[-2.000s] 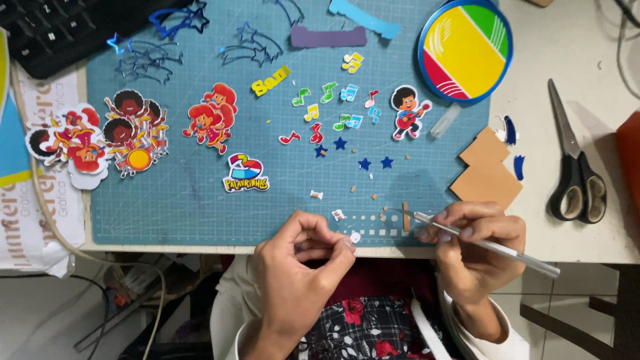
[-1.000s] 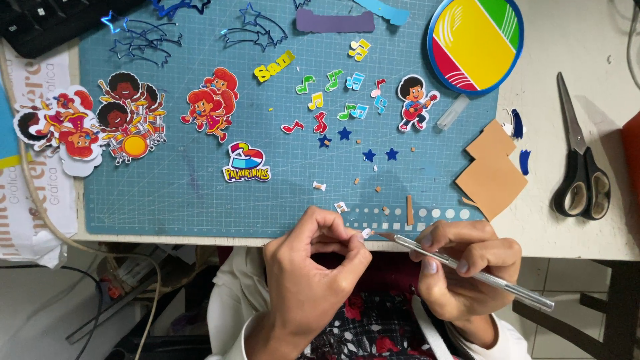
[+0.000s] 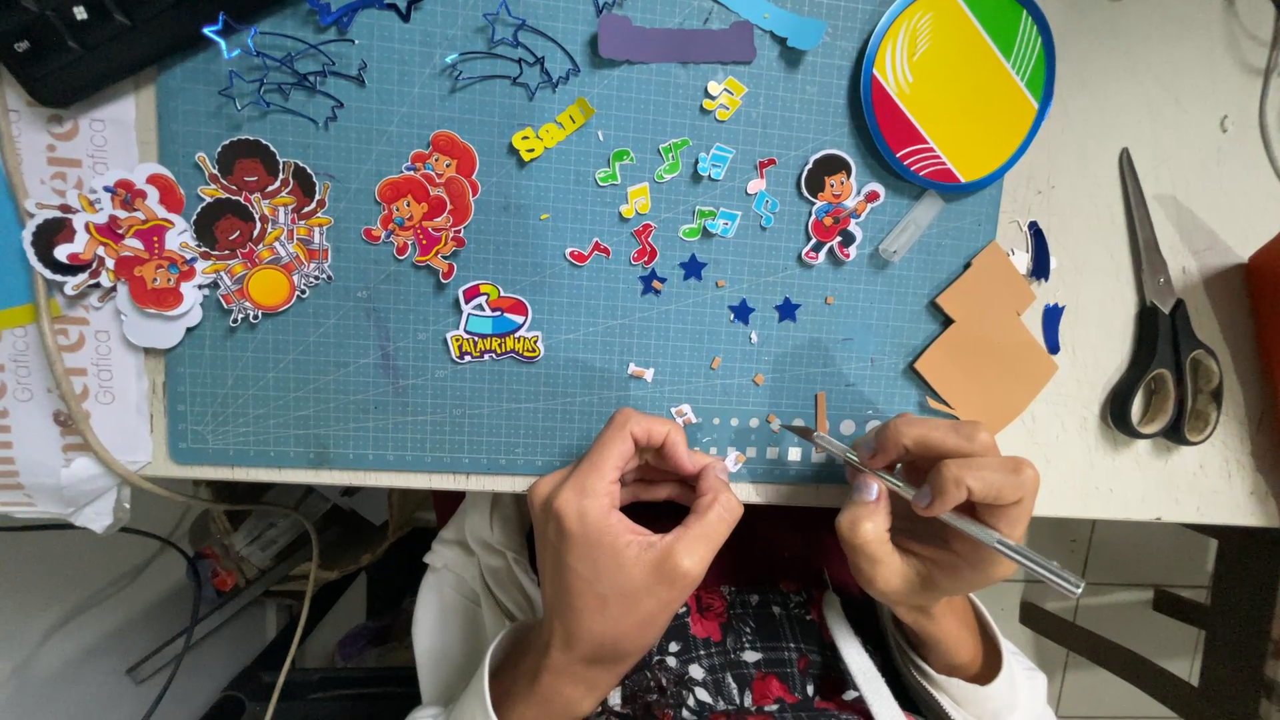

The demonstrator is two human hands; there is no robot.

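My left hand (image 3: 640, 540) pinches a small white paper cutout (image 3: 735, 461) with a tan bit on it, at the mat's front edge. In my right hand (image 3: 935, 500) is a metal craft knife (image 3: 960, 522), its blade tip at a tiny tan foam square (image 3: 773, 422). A narrow tan strip (image 3: 821, 410) lies just behind the knife. Small white cutouts (image 3: 641, 372) and tan squares are scattered on the green-blue cutting mat (image 3: 330, 400). Beyond them lie dark blue stars (image 3: 741, 311), coloured paper music notes (image 3: 644, 243) and a guitar-player cutout (image 3: 838, 210).
Black-handled scissors (image 3: 1160, 330) and tan foam sheets (image 3: 985, 350) lie right. A round coloured piece (image 3: 960, 90) is at the back right. Singer (image 3: 425, 205), drummer (image 3: 265, 235) and logo cutouts (image 3: 495, 325) lie left, near a cable (image 3: 65, 375) and a keyboard (image 3: 70, 40).
The knife tip has moved from beside the cutout in my left hand, a second ago, to a tan square farther right. My left hand still pinches the cutout.
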